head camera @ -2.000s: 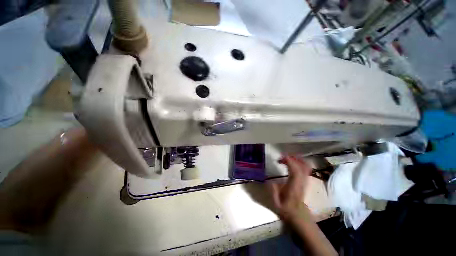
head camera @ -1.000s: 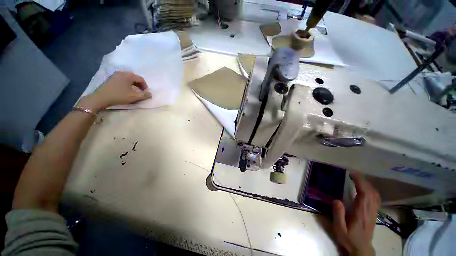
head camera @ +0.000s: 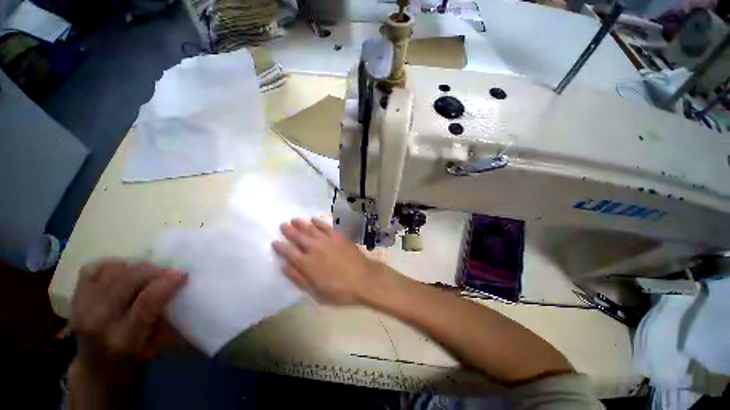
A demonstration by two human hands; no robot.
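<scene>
A white piece (head camera: 240, 264) lies on the table left of the needle, its front corner near the table's front edge. My right hand (head camera: 324, 260) lies on its right part with fingers spread. My left hand (head camera: 128, 308) is blurred at its left edge; whether the fingers grip it cannot be told. The sewing machine (head camera: 520, 152) stands at the right, its presser foot (head camera: 372, 232) just right of my right hand's fingers. A stack of white pieces (head camera: 196, 120) lies at the upper left. A khaki panel (head camera: 312, 126) over white lies behind the needle.
A purple-black flat item (head camera: 493, 256) lies on the bed under the arm. Dark snips (head camera: 600, 304) lie to its right. A white and khaki heap (head camera: 680, 336) is at the far right. A thick layered bundle (head camera: 240, 22) is at the far upper left. A printed ruler (head camera: 336, 373) runs along the front edge.
A white piece now lies nearer the front, left of the needle. My left hand has moved from the stack towards me. My right hand has moved left from beside the flat item onto the piece.
</scene>
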